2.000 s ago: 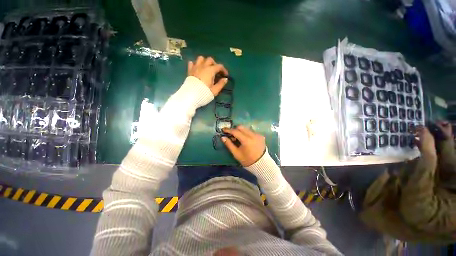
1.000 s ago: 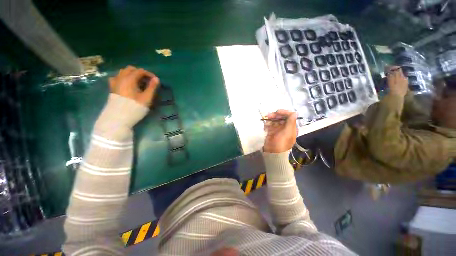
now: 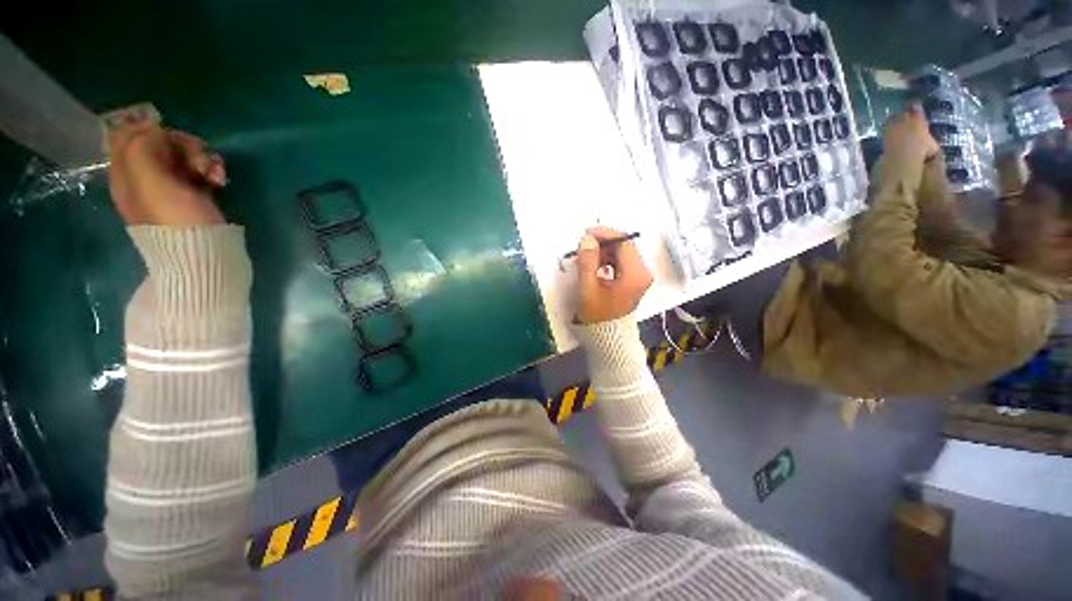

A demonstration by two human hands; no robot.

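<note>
Several black rounded-square frames (image 3: 355,268) lie in a slanting column on the green mat (image 3: 447,176), touching or nearly touching. My left hand (image 3: 165,176) is at the far left by the foot of the pale post, away from the column. Its fingers are curled, and whether it holds anything cannot be seen. My right hand (image 3: 611,278) is over the white sheet (image 3: 529,117), right of the column. It holds a thin dark pick or tweezers (image 3: 623,238) between thumb and fingers, pointing left.
A milky tray (image 3: 694,211) filled with rows of black frames stands at the right on the sheet. The pale post (image 3: 47,100) rises at the upper left, and a tan tape scrap (image 3: 327,83) lies ahead. Clear plastic shows at the left edge. Another person (image 3: 905,282) works at the right.
The view has turned right. My left hand has left the top of the column and moved left to the post. My right hand first left the column's near end and now stays over the white sheet.
</note>
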